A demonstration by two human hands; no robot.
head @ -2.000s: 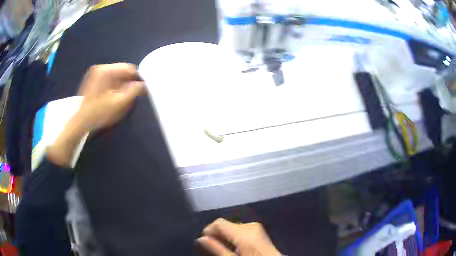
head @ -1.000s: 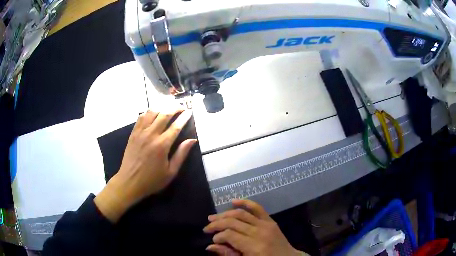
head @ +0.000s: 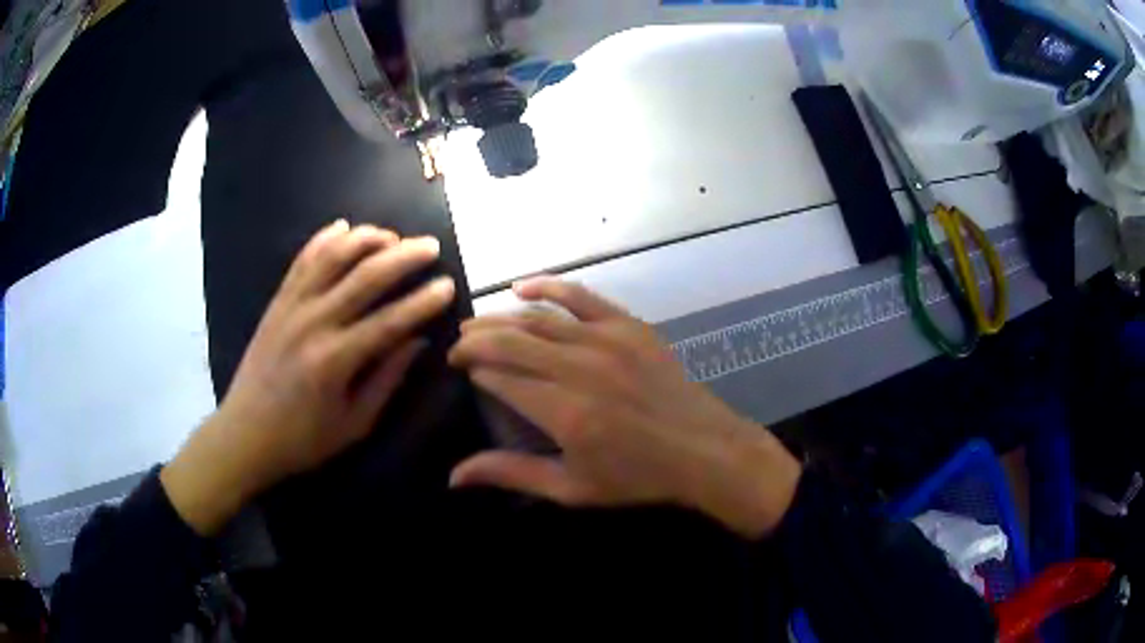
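Observation:
A black cut panel (head: 289, 176) lies flat on the white table, its right edge under the lit presser foot (head: 430, 157) of the sewing machine (head: 565, 38). It hangs over the front edge. My left hand (head: 333, 345) lies on the panel, fingers pointing toward the foot. My right hand (head: 590, 396) rests at the panel's right edge, across the ruler tape, fingertips on the cloth near my left hand. Neither hand visibly pinches the cloth. A dark round knob-like piece (head: 509, 148) is just right of the foot.
A black strip (head: 851, 176) and scissors with green and yellow handles (head: 935, 232) lie to the right. A black scrap (head: 1045, 207) is farther right. The ruler tape (head: 766, 352) runs along the front edge. A blue basket (head: 961, 484) is below right. More black layers (head: 94, 138) lie far left.
The panel has moved away from me under the foot. My right hand has come up from the front edge onto the table beside the cloth. My left hand lies slightly left of where it was.

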